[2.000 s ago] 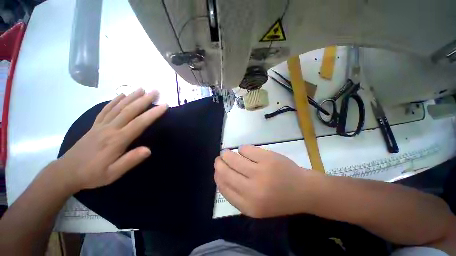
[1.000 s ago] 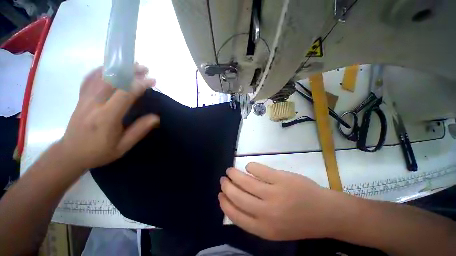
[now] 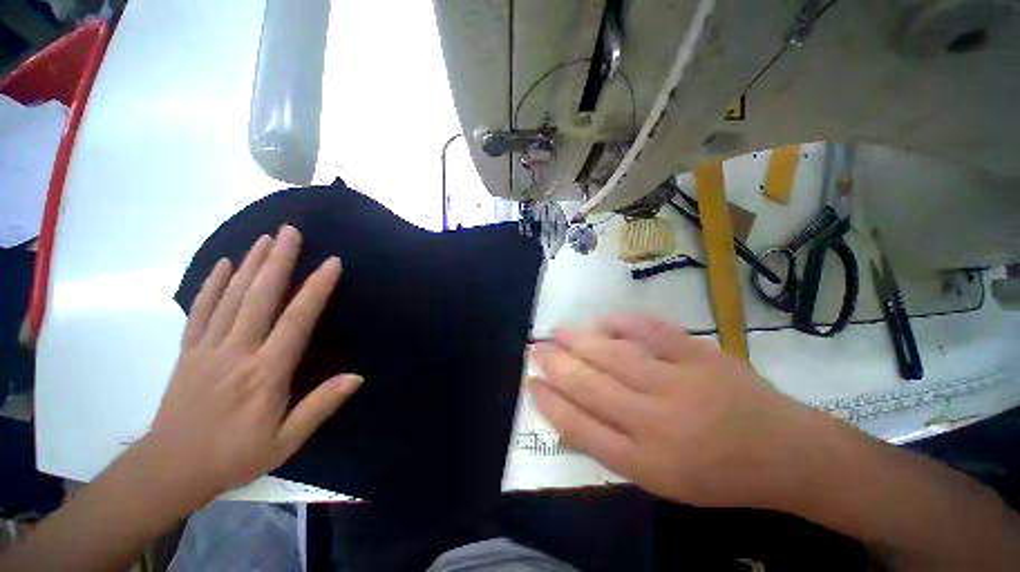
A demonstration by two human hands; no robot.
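A black cut panel (image 3: 414,324) lies on the white machine table, its upper right corner at the presser foot (image 3: 535,223) of the cream sewing machine (image 3: 671,89). Its left edge is curved and its front part hangs over the table's front edge. My left hand (image 3: 252,358) lies flat on the left part of the panel with its fingers spread, holding nothing. My right hand (image 3: 660,402) is slightly blurred, at the panel's right edge. Its fingertips are close to the cloth; whether they grip it cannot be told.
Right of the needle are a ridged cream knob (image 3: 647,239), a long yellow strip (image 3: 721,257), black-handled scissors (image 3: 828,285) and a slim tool with a black handle (image 3: 904,335). A grey-white lamp tube (image 3: 287,95) is at the upper left. A red bin (image 3: 69,179) stands far left.
My left hand has come down from beside the lamp tube and lies flat on the panel, whose left part is spread out. My right hand has moved up a little along the right edge.
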